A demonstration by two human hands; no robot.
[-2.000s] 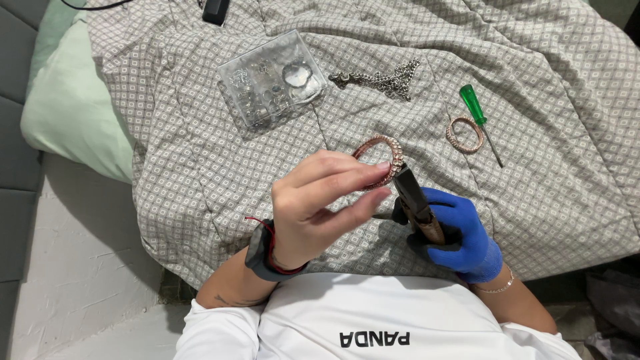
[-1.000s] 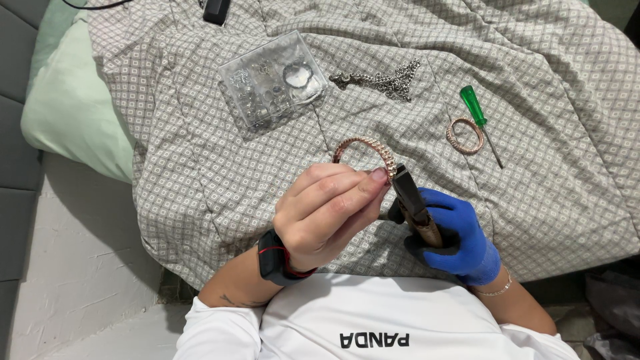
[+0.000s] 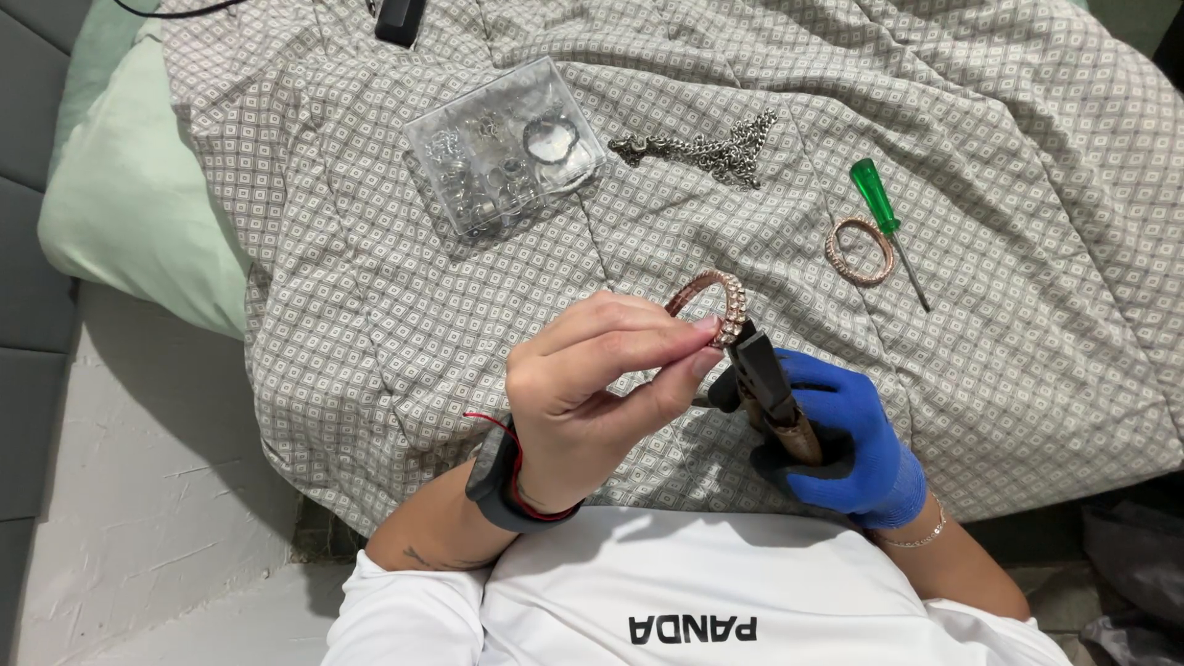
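Observation:
Between the thumb and fingers of my bare left hand [image 3: 610,388] is a rose-gold bracelet set with clear stones [image 3: 733,301]. My right hand [image 3: 846,435], in a blue glove with dark palm and fingertips, grips a pair of pliers [image 3: 768,375] with worn brown handles. The dark jaws of the pliers meet the near edge of the bracelet, beside my left fingertips; whether they are closed on it I cannot tell. A second rose-gold bracelet [image 3: 834,254] lies on the quilt, with a green-handled screwdriver [image 3: 872,192] against its right side.
A patterned quilt [image 3: 1017,370] covers the bed. On it are a clear plastic compartment box [image 3: 462,227] of small rings and findings, a heap of silver-coloured chain [image 3: 740,153] and a black object [image 3: 400,20] at the top. A pale green pillow [image 3: 139,203] lies at the left.
My left hand has shifted its fingers on the bracelet and turned it somewhat. The pliers stay in my right hand, with their jaws at the bracelet's edge.

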